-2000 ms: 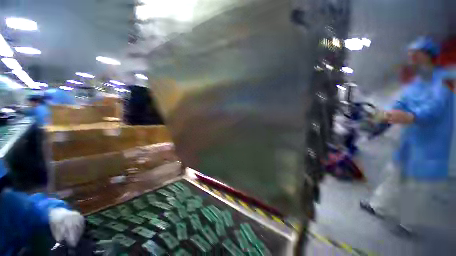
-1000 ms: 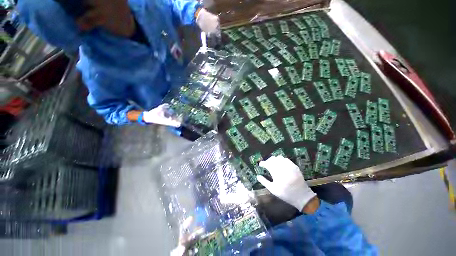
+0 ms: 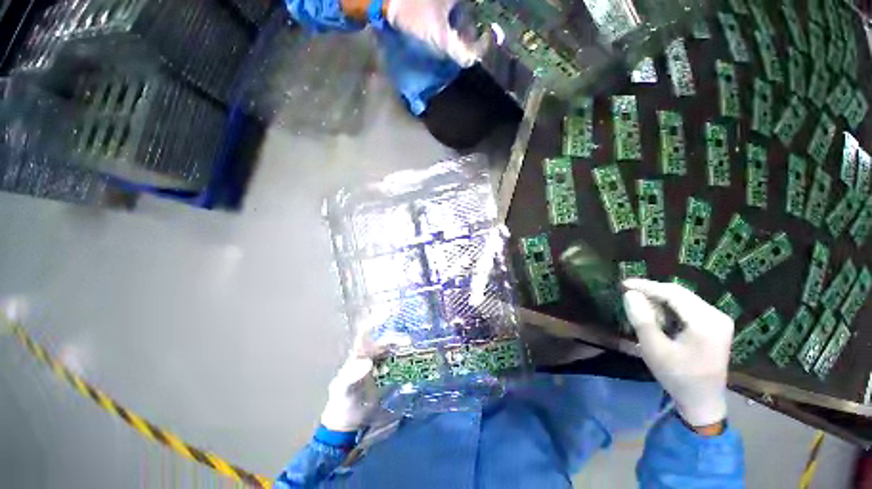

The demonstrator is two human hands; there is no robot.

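My left hand (image 3: 352, 390), in a white glove, grips the lower left edge of a clear blister tray (image 3: 421, 222) above my lap. Green circuit boards (image 3: 483, 356) lie in its lowest row of pockets; the pockets above show no boards. My right hand (image 3: 681, 351), white-gloved, is over the belt's near edge, right of the tray. A motion-blurred circuit board (image 3: 593, 275) is at its fingertips and appears pinched there. Many loose boards (image 3: 695, 231) lie on the black belt (image 3: 593, 229).
Another person's gloved hand (image 3: 435, 24) is at the top by a tray with boards (image 3: 545, 48). Tray stacks (image 3: 143, 115) stand on a blue base (image 3: 229, 162) at upper left. Yellow-black tape (image 3: 124, 413) crosses the grey floor. The belt has a metal edge (image 3: 521, 158).
The view has turned, with my tray now central and the other person mostly out of view. My left hand shows more clearly at the tray edge. A blurred board now shows at my right fingertips.
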